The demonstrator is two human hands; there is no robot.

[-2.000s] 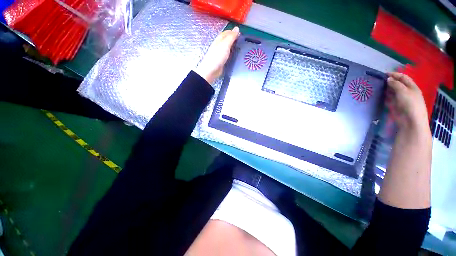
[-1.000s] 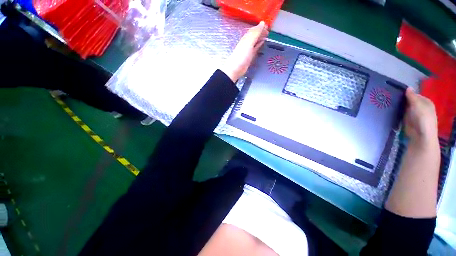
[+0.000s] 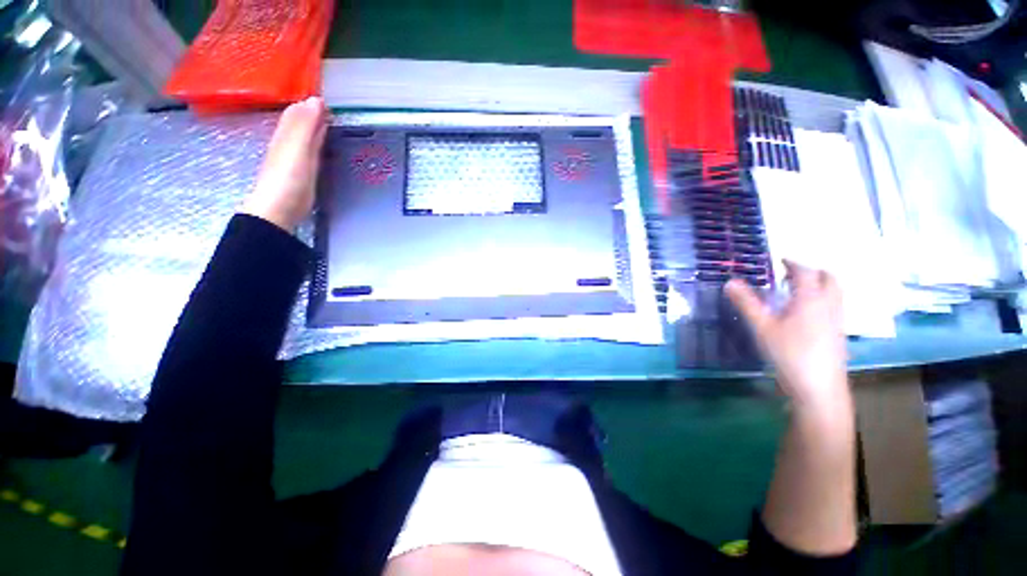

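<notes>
A dark grey laptop bottom cover (image 3: pixel 473 253) lies on a bubble wrap mat (image 3: pixel 646 304) in front of me, with a rectangular opening and two round red-patterned vents. Short black foot pads (image 3: pixel 351 291) sit near its corners. My left hand (image 3: pixel 295 163) rests at the cover's upper left corner; its fingertips are at the edge. My right hand (image 3: pixel 805 326) is to the right of the cover, thumb and fingers apart, nothing visible in it, slightly blurred. It is over the right side of the dark strip sheets of rubber feet (image 3: pixel 721 225).
Bubble bags (image 3: pixel 135 225) lie at left, red bubble bags (image 3: pixel 257 51) behind them. Red film (image 3: pixel 689 101) lies behind the pad sheets. White sheets (image 3: pixel 923 191) are at right. A long grey-white band (image 3: pixel 484 86) runs behind the cover. A cardboard box (image 3: pixel 898 450) is below the bench.
My right hand has let go of the cover's right edge and moved right to the pad sheets. My left hand stays at the upper left corner. The view has turned right and levelled.
</notes>
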